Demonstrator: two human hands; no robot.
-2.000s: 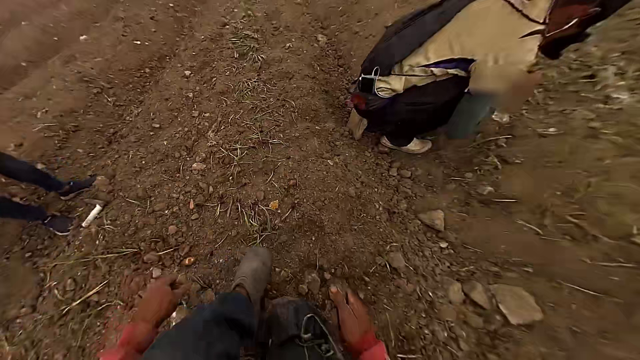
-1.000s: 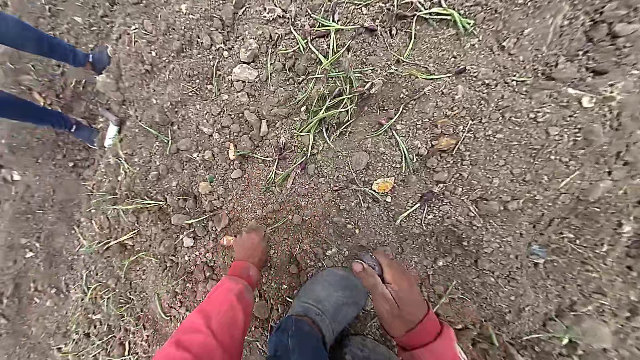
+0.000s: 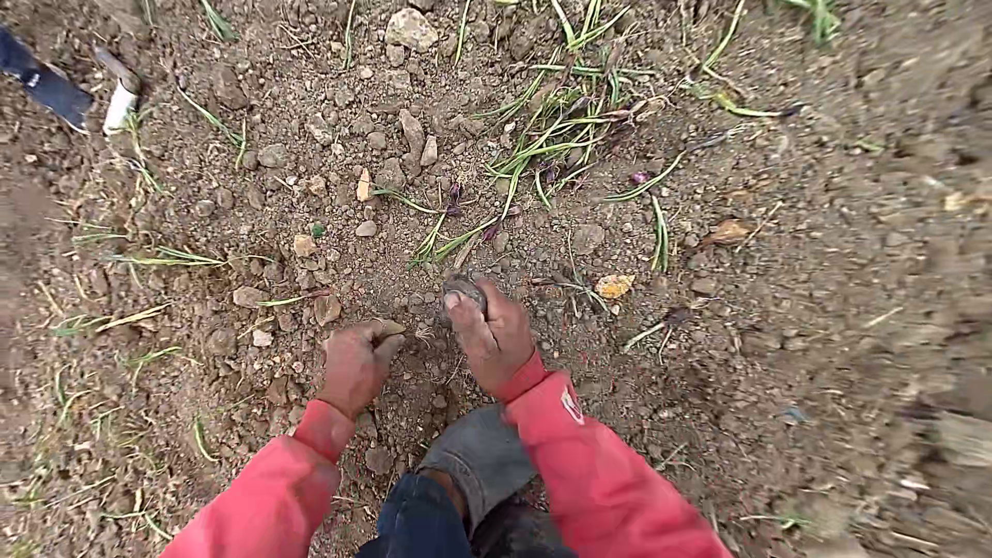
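Observation:
My right hand (image 3: 492, 333) is closed around a dark rounded stone (image 3: 463, 291), just above the soil. To its left, my left hand (image 3: 360, 360) pinches a small seedling, of which pale roots (image 3: 422, 332) show beyond the fingertips; the rest of it is hidden by the hand. Ahead of both hands lies a loose heap of green onion seedlings (image 3: 558, 143) with purplish bulbs. A few single seedlings (image 3: 446, 236) are scattered between the heap and my hands.
My grey shoe (image 3: 484, 457) stands right behind my hands. Stones (image 3: 411, 29) and clods lie about the soil. At the left grow rows of small green shoots (image 3: 178, 260). A dark trouser leg or shoe (image 3: 50, 89) of another person and a white-ended object (image 3: 120, 108) are at the upper left.
My right hand has moved forward and left with the stone, nearer to my left hand. Pale roots now show at my left fingertips. The view has swung downward since the oldest frame.

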